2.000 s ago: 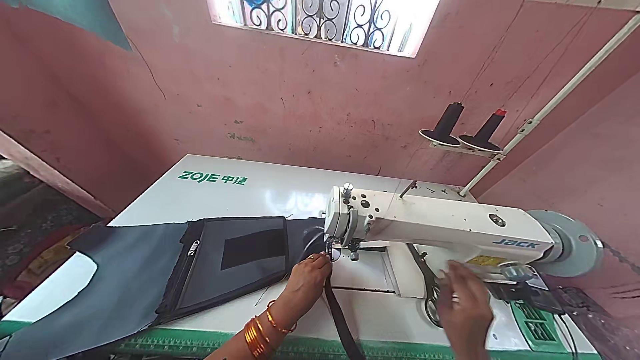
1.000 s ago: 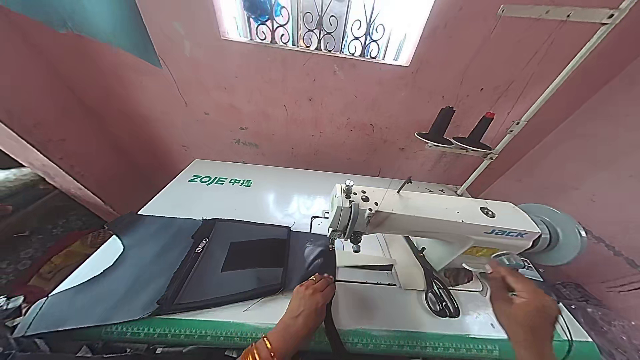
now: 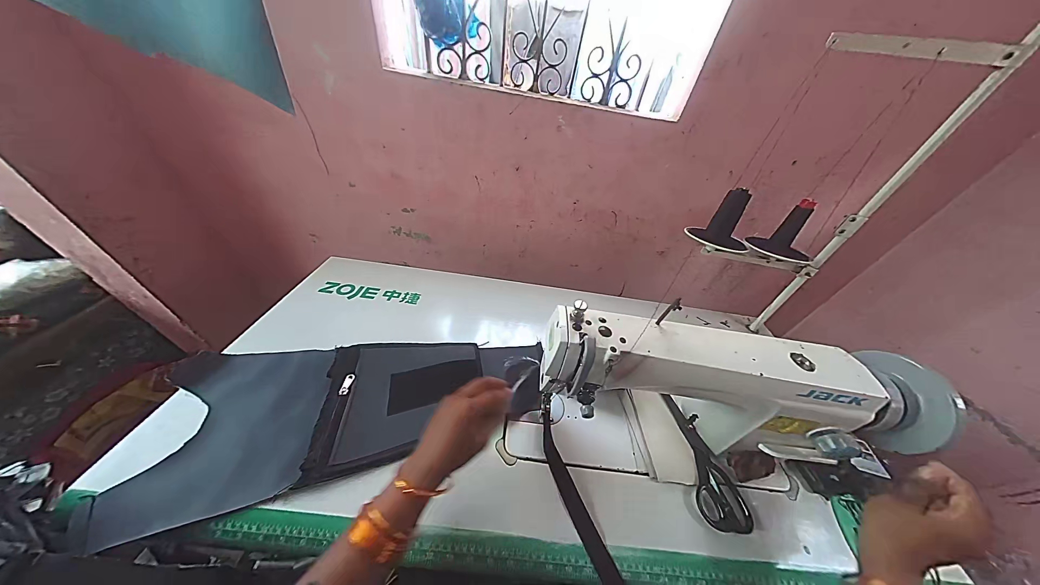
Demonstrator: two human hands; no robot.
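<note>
My left hand [image 3: 475, 418], with orange bangles at the wrist, is raised over the right part of a dark fabric panel [image 3: 244, 414] beside the sewing head. Its fingertips are close together near a thin pale strand; whether they grip it is unclear. The panel has a zipper [image 3: 347, 384] and a black rectangular patch [image 3: 431, 387]. A black strap [image 3: 573, 496] runs from under the needle area of the white Jack sewing machine [image 3: 715, 357] to the front edge. My right hand [image 3: 926, 516], blurred and with curled fingers, is right of the machine's base, below the handwheel [image 3: 918, 402]; its grip cannot be told.
Black-handled scissors [image 3: 719, 496] lie on the white sewing table [image 3: 479, 301] under the machine arm. A green measuring strip [image 3: 487, 552] runs along the front edge. Two dark thread cones [image 3: 727, 215] stand on a thread stand [image 3: 918, 146] behind. Dark items lie near my right hand.
My left hand has lifted off the fabric by the needle and moved up over the panel. My right hand has moved farther right, away from the machine's base. The scissors remain under the arm.
</note>
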